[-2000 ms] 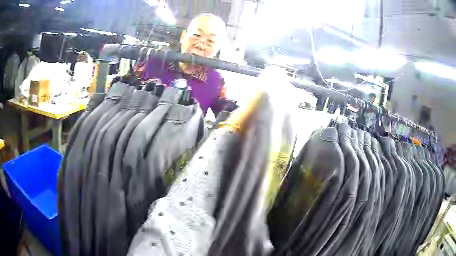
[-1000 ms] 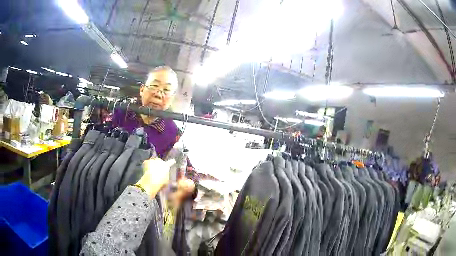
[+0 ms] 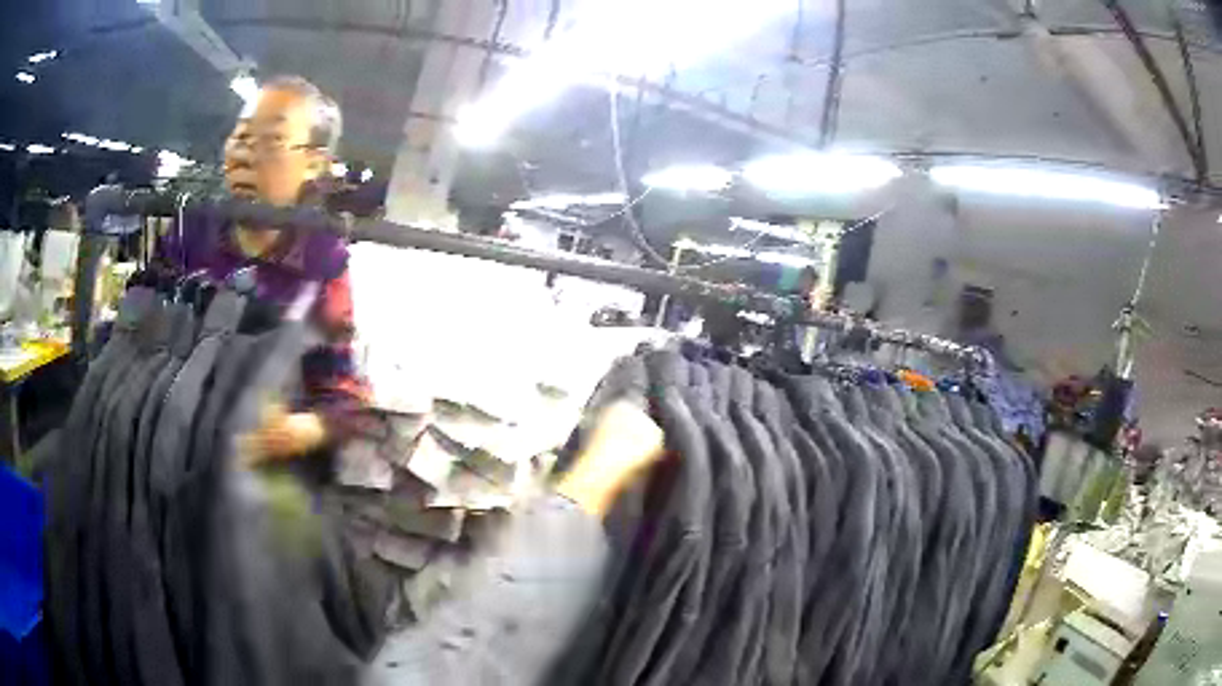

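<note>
Dark grey denim jackets [image 3: 831, 509] hang densely on the right part of the rail. My left hand [image 3: 617, 456], blurred, is at the front edge of this group, its light dotted sleeve reaching up from the bottom. Whether its fingers hold cloth cannot be told. More grey jackets [image 3: 127, 496] hang on the left; the nearest is blurred, with a yellow-olive patch. My right hand is not in view.
A grey metal rail [image 3: 536, 257] crosses in front of me. A person in purple [image 3: 322, 288] stands behind its left part, one hand at the left jackets. Pale cut pieces [image 3: 429, 462] are piled behind the gap. A blue bin [image 3: 19, 550] is at the left edge.
My left hand has moved right, from the left jackets to the right group. The other person has turned their head aside, and their hand is now low by the left jackets.
</note>
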